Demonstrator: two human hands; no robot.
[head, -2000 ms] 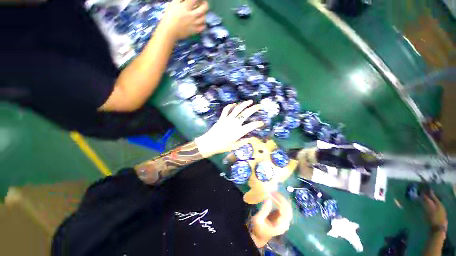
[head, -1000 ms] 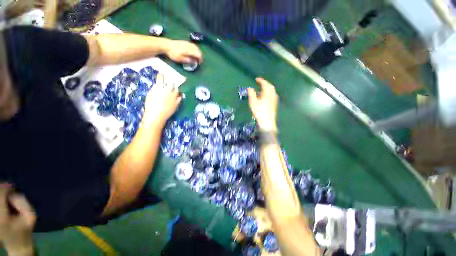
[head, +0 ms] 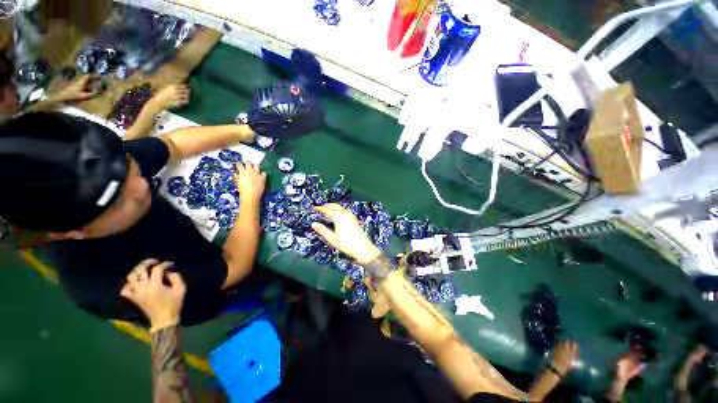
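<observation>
Round blue-and-black patterned units (head: 374,216) lie heaped on the green bench. My right hand (head: 344,230) reaches over the middle of the heap with its fingers apart, and I see nothing held in it. My left hand (head: 155,290) is raised at the lower left, in front of another person's black shirt, away from the heap. Its fingers are curled, and a small dark patch between them is unclear. My right forearm partly hides the tan pad (head: 379,303). The dark screwdriver (head: 421,258) lies against the white screw feeder (head: 458,253).
A person in a black cap (head: 59,169) works at the left over units on a white sheet (head: 206,228). A black fan (head: 277,109) stands behind the heap. A white rag (head: 474,307), dark parts (head: 542,315) and other people's hands are right. A blue stool (head: 248,358) is below.
The view has shifted and shows more of the surroundings. My right hand has come back from beyond the heap to over it. My left hand has risen from the lower left edge.
</observation>
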